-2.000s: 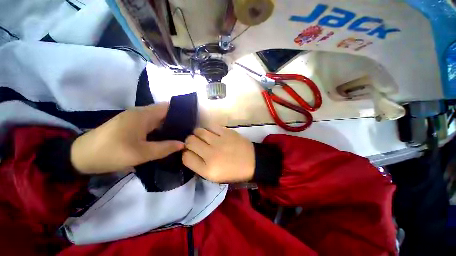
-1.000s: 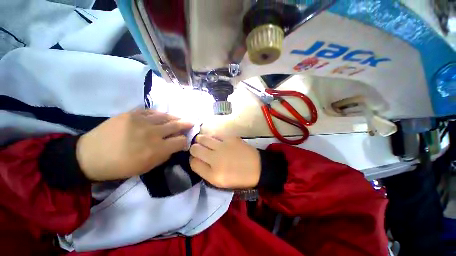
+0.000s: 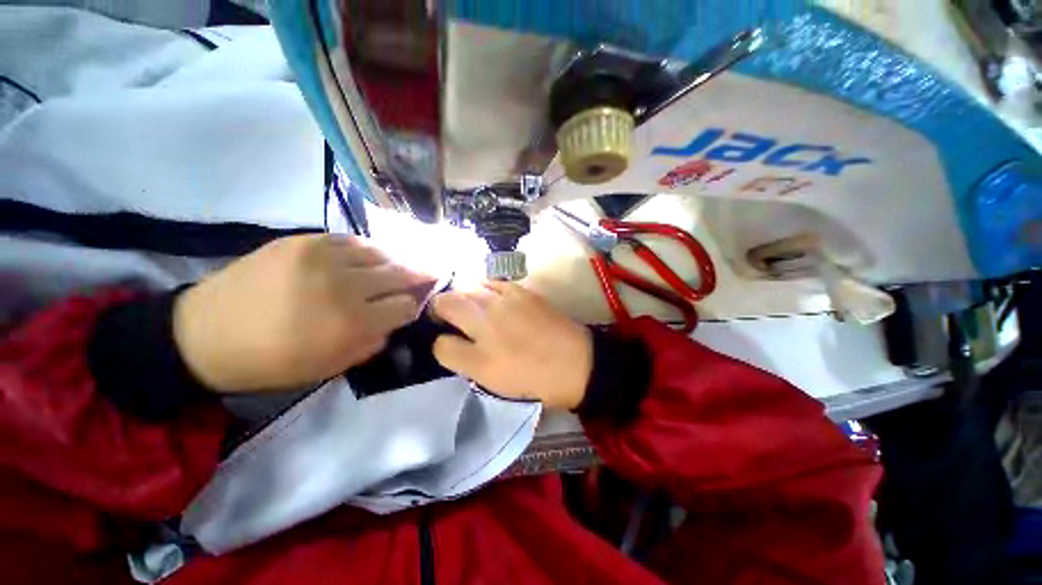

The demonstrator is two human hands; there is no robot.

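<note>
My left hand (image 3: 299, 311) lies palm down on the cloth left of the needle area, its fingertips gripping the cloth edge. My right hand (image 3: 514, 343) meets it there, fingers bent and pinching the same edge just below the ribbed knob (image 3: 505, 265). A black fabric panel (image 3: 402, 357) shows between and below the hands. It joins a light grey-white panel (image 3: 343, 446) that hangs over the table's front edge onto the lap. The presser foot and needle are lost in the lamp glare. The sewing machine head (image 3: 800, 149) stands above.
Red-handled scissors (image 3: 654, 269) lie on the machine bed right of the needle, close to my right sleeve. More grey-white cloth (image 3: 171, 149) with black stripes covers the left side. An edge ruler (image 3: 554, 456) shows along the table's front edge. A cream ribbed knob (image 3: 596, 143) juts from the machine head.
The black strip held upright between my hands is now down under my fingers. Both hands have come together near the needle. The view has shifted, showing more of the machine's blue top.
</note>
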